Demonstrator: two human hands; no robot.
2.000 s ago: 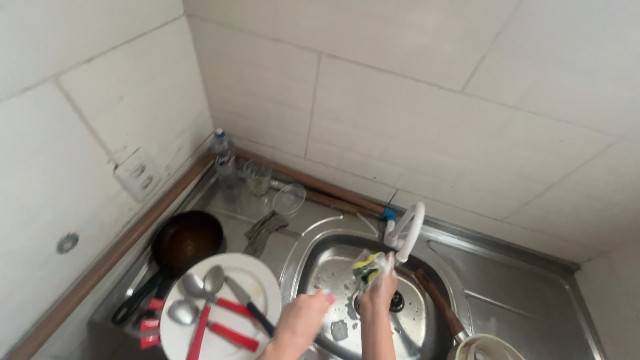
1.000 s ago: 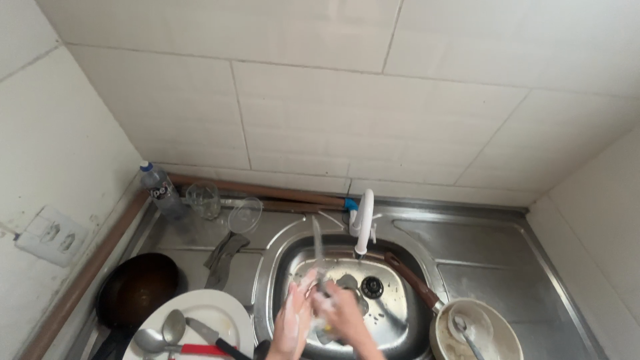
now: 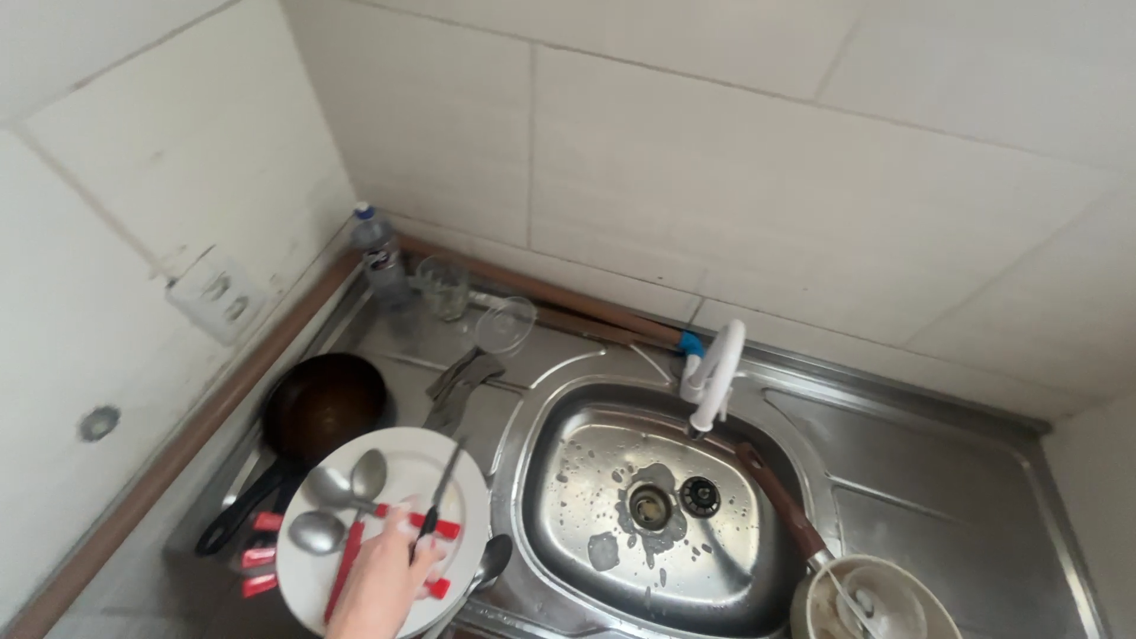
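Note:
In the head view my left hand (image 3: 386, 577) is over a white plate (image 3: 470, 506), its fingers closed around the black handle of a table knife (image 3: 446, 475). The blade points up and away. On the plate rest several metal spoons (image 3: 318, 532) and red-handled cutlery (image 3: 346, 568). Red handle ends (image 3: 259, 557) stick out past the plate's left rim. A dark spoon (image 3: 494, 557) lies by its right rim. My right hand is out of view.
The steel sink (image 3: 577, 497) holds a drain strainer (image 3: 700, 496), with a white faucet (image 3: 723, 368) behind. A pan (image 3: 324, 404), grey cloth (image 3: 463, 382), glasses (image 3: 444, 288) and a plastic bottle (image 3: 380, 257) stand left. A pot (image 3: 808, 603) is right, its handle over the basin.
My left hand has moved from over the sink to the plate on the left. My right hand, over the sink before, has gone out of view. The view has swung left.

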